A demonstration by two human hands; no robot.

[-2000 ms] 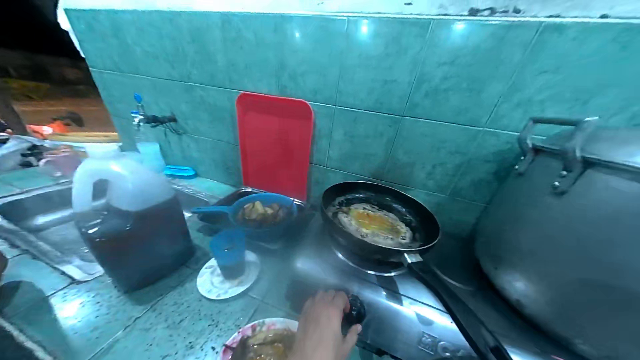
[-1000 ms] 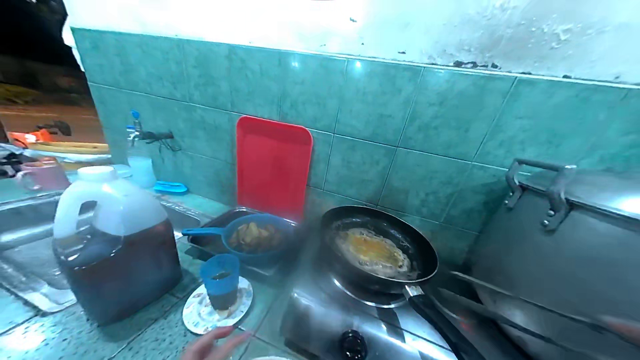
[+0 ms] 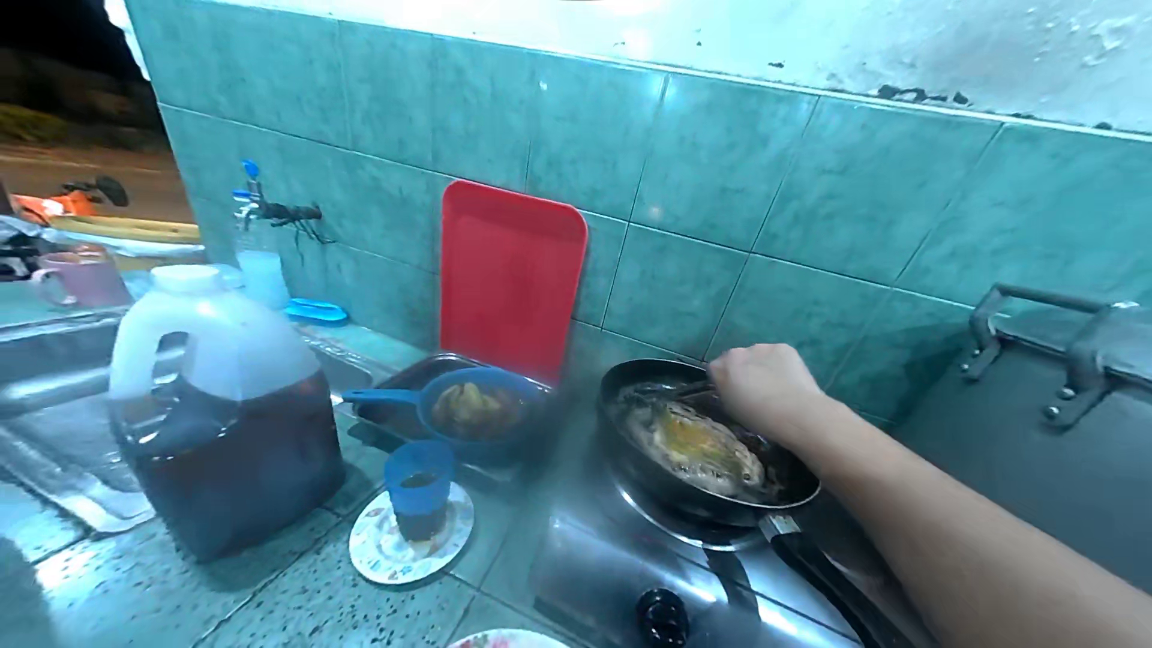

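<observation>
My right hand (image 3: 765,387) reaches in from the right over the black frying pan (image 3: 706,513), closed around a thin utensil (image 3: 693,389), mostly hidden by the fist; its kind is unclear. The utensil's end is low in the pan at the back edge of the frying egg (image 3: 697,441), which bubbles in oil and has a yellow middle. The pan sits on a steel gas stove (image 3: 621,576), its black handle (image 3: 828,576) pointing toward the lower right. Below the pan is a black stove knob (image 3: 662,616). My left hand is out of view.
A large metal pot (image 3: 1017,468) stands right. Left of the stove are a blue strainer (image 3: 477,405) with fried food, a blue cup (image 3: 420,490) on a small plate (image 3: 382,540), and a jug of dark liquid (image 3: 234,450). A red tray (image 3: 508,279) leans on the tiles.
My right hand and the utensil have moved from the right edge in over the pan. The left hand, at the bottom edge one second ago, has left the view. The egg's shape looks changed.
</observation>
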